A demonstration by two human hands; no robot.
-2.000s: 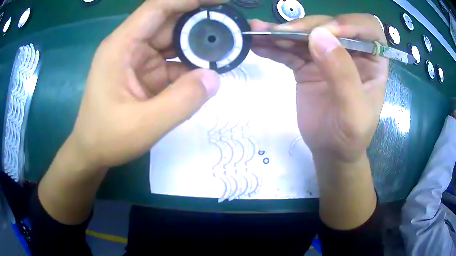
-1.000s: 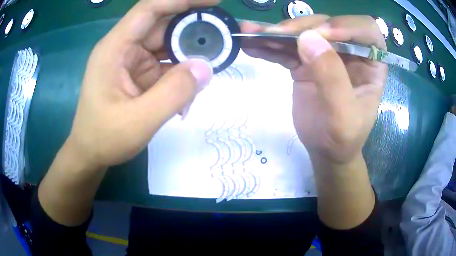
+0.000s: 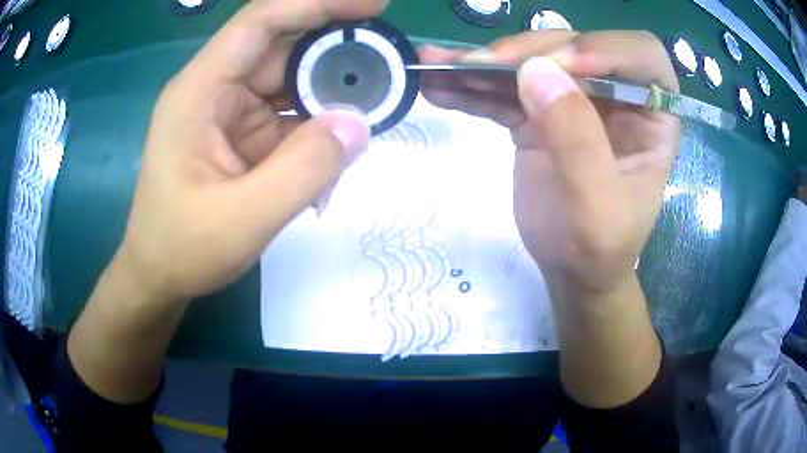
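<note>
My left hand (image 3: 230, 168) holds a round part (image 3: 349, 78) by its black rim, with the thumb over its lower edge. The part has a grey centre with a dark dot and a white ring with a dark gap at the top. My right hand (image 3: 593, 159) holds the tweezers (image 3: 619, 90) like a pen, a greenish band near the rear end. The tweezers' tip is at the right side of the part's rim; whether it touches cannot be told. A white backing sheet (image 3: 318, 292) with rows of faint crescents lies below my hands.
A strip of arc pieces (image 3: 34, 203) lies at the left of the green bench (image 3: 106, 177). Rows of round parts (image 3: 683, 55) lie at the far side. Two small rings (image 3: 464, 287) lie on the sheet. A glaring clear sheet (image 3: 695, 221) and a person's grey sleeve (image 3: 765, 310) are at right.
The round part in my left hand has shifted left and turned slightly. My right hand and the tweezers have moved slightly left with it. The far round parts have shifted right and down in view.
</note>
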